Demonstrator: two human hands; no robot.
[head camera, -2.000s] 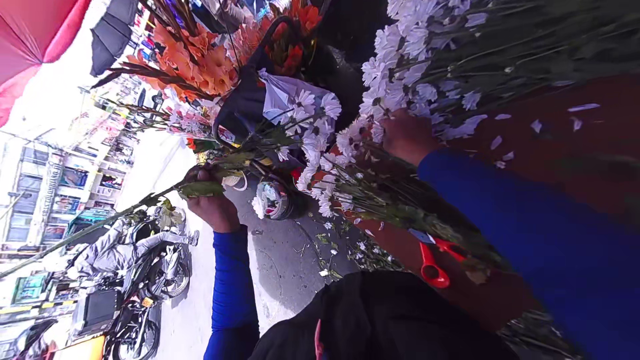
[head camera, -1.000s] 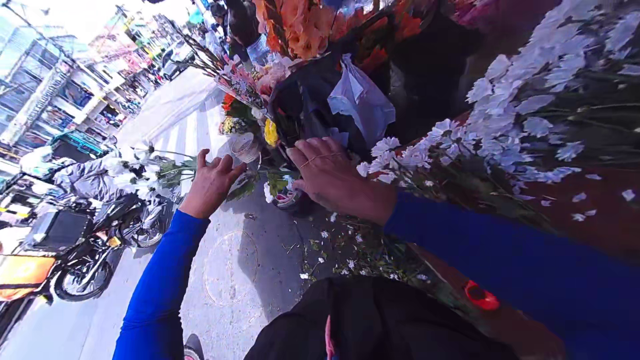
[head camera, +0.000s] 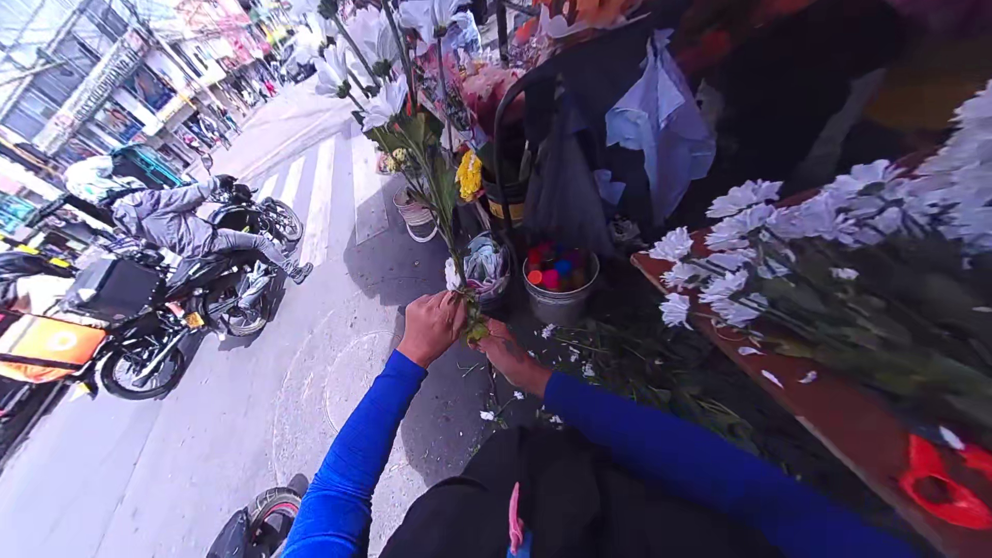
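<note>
My left hand (head camera: 434, 327) is closed around the green stems of a white daisy-like flower bunch (head camera: 422, 147), which stands upright in front of me. Just below and to the right, my right hand (head camera: 508, 355) touches the lower stems and leaves; its fingertips are partly hidden there. More white chrysanthemums (head camera: 728, 263) lie on the reddish-brown table (head camera: 845, 418) at the right. Red-handled scissors (head camera: 942, 488) rest near that table's lower right edge, their blades hidden.
A metal bucket (head camera: 559, 298) with colourful items stands beyond my hands, beside a bucket of wrapped material (head camera: 487, 267). White plastic bag (head camera: 663, 128) hangs behind. Cut stems (head camera: 659, 372) litter the ground. A rider sits on a motorcycle (head camera: 225, 294) at left.
My hands, apart two seconds ago, have come together low on the stems. The white flowers that pointed left one second ago now stand upright. The view has shifted.
</note>
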